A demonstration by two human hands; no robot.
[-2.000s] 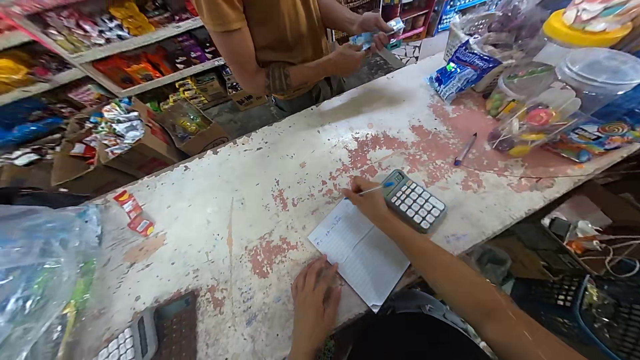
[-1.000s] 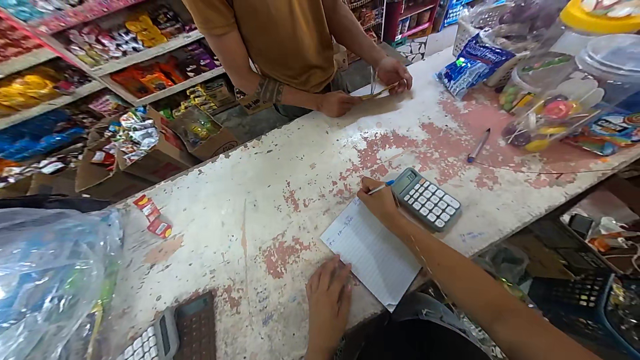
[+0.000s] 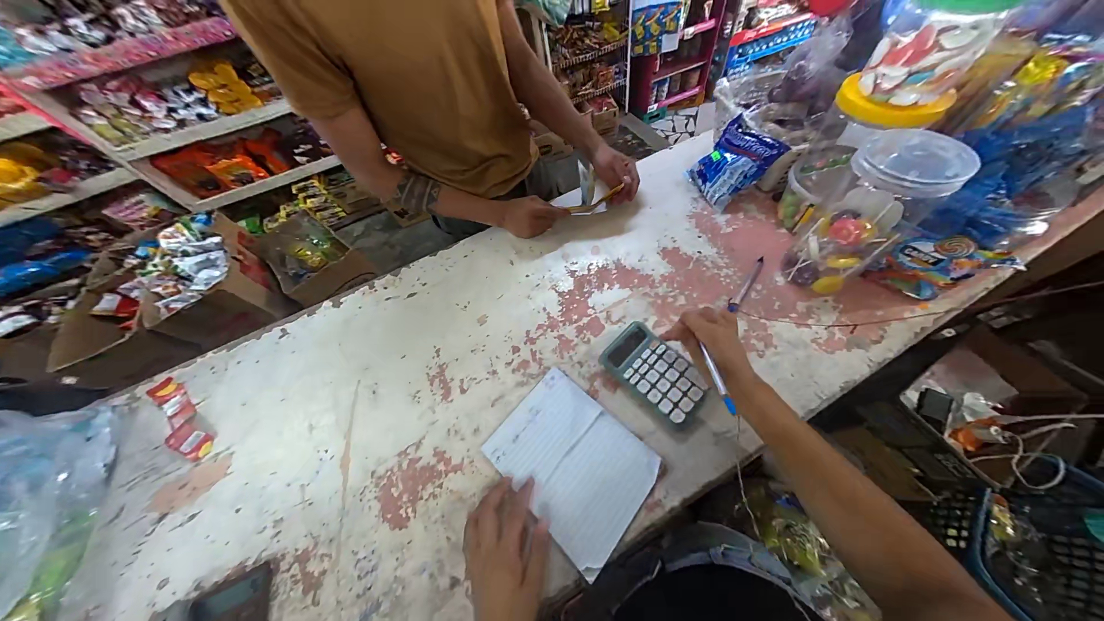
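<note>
My left hand (image 3: 507,539) lies on the worn counter (image 3: 293,414), its fingers at the left edge of a lined sheet of paper (image 3: 578,466) with handwriting near its top. A grey calculator (image 3: 655,371) rests to the right of the paper. My right hand (image 3: 711,345) is at the calculator's right side, a blue-and-white pen (image 3: 716,379) held in it and a fingertip near the upper keys. Just beyond this hand a second pen (image 3: 747,285) lies on the counter.
Across the counter a person holds a banknote (image 3: 588,185) and a thin yellow item. Plastic candy jars (image 3: 914,164) and a blue packet (image 3: 737,159) stand at right. Red sachets (image 3: 181,418), a plastic bag (image 3: 52,500) and part of another calculator (image 3: 233,595) are at left.
My right hand has moved from the top of the paper to the right side of the calculator, keeping the pen. My left hand stays by the paper.
</note>
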